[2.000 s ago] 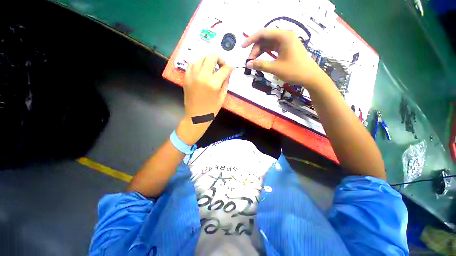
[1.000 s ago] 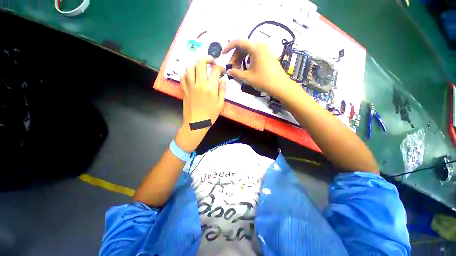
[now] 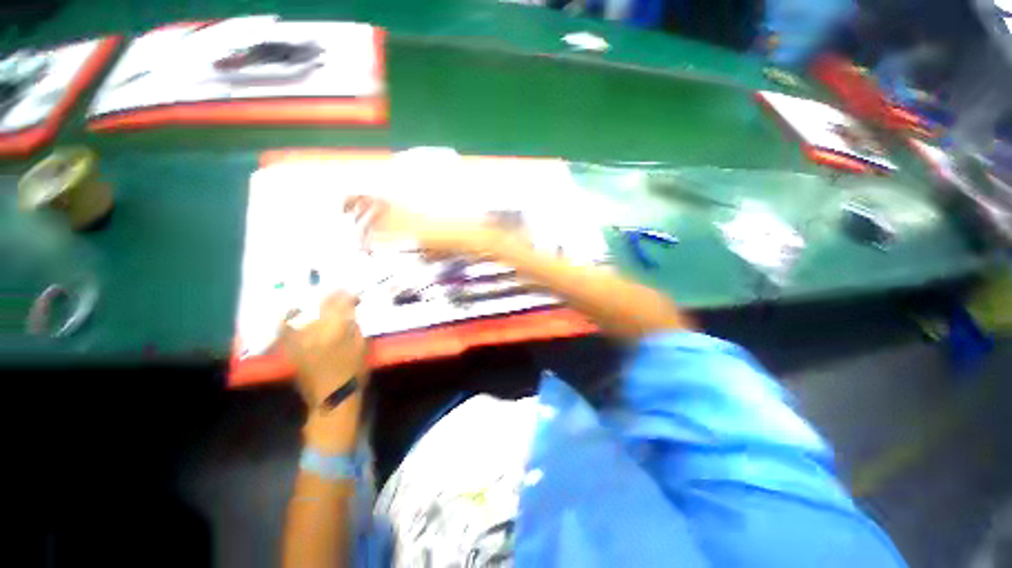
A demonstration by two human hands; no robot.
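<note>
The white panel (image 3: 294,222) lies on a red-orange foam pad (image 3: 488,335) on the green bench. The frame is blurred. My left hand (image 3: 330,338) is over the panel's near left edge, with a black tape strip (image 3: 340,393) on the wrist. My right hand (image 3: 383,222) is over the panel's middle, its forearm reaching across from the right. Dark cables and parts (image 3: 455,283) lie on the panel below my right forearm; the arm partly hides the electronics. Whether either hand holds anything is too blurred to tell.
Blue-handled side cutters (image 3: 647,242) and a clear crinkled bag (image 3: 761,240) lie right of the panel. A tan tape roll (image 3: 64,183) and a pale ring (image 3: 78,308) are at left. Other panels (image 3: 344,67) lie behind. A person's blue clothing (image 3: 808,28) shows at the far right.
The view has swung up and left, showing more bench and other panels. My hands have moved apart; my right hand is now farther up the panel, my left near its edge.
</note>
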